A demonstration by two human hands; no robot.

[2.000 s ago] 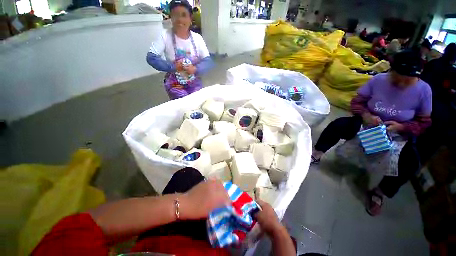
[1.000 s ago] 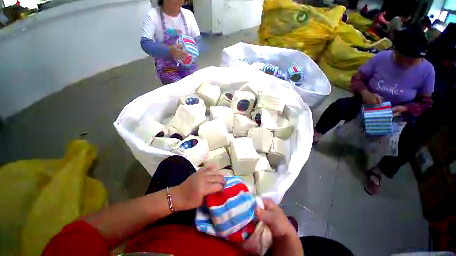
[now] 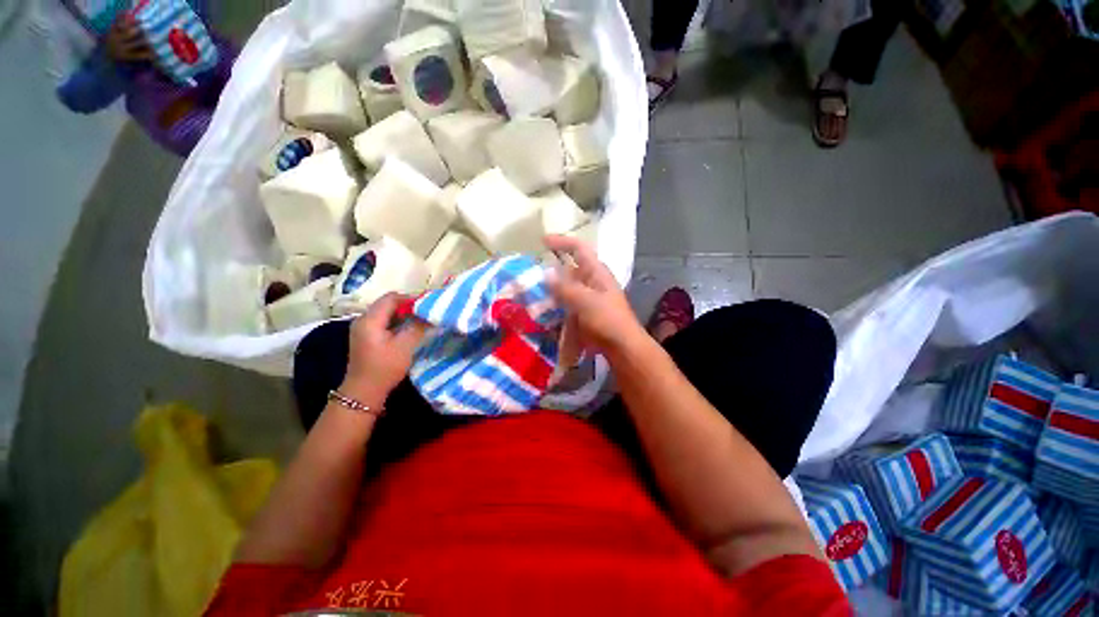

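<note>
A blue and white striped cover [image 3: 476,368] with red band and red oval patch is held over my lap, crumpled and not squared, striped face out. My left hand [image 3: 383,350] is closed on its left edge. My right hand [image 3: 593,301] is at its upper right edge, fingers partly spread against it; some fingertips are blurred. A little cream cloth shows at its lower right. Beyond it the white central sack [image 3: 193,271] holds cream unturned covers [image 3: 311,205], some with dark or blue-red round openings.
A white sack [image 3: 898,313] at right holds striped covers [image 3: 1012,404]. A yellow sack [image 3: 163,518] lies lower left. A person in purple [image 3: 175,109] holds a striped cover upper left. Another person's legs and sandalled feet [image 3: 829,111] show upper right.
The view has tilted down and swung right, bringing the sack of striped covers into sight. The held cover has turned, its red oval patch now showing. My right hand has moved to its upper edge.
</note>
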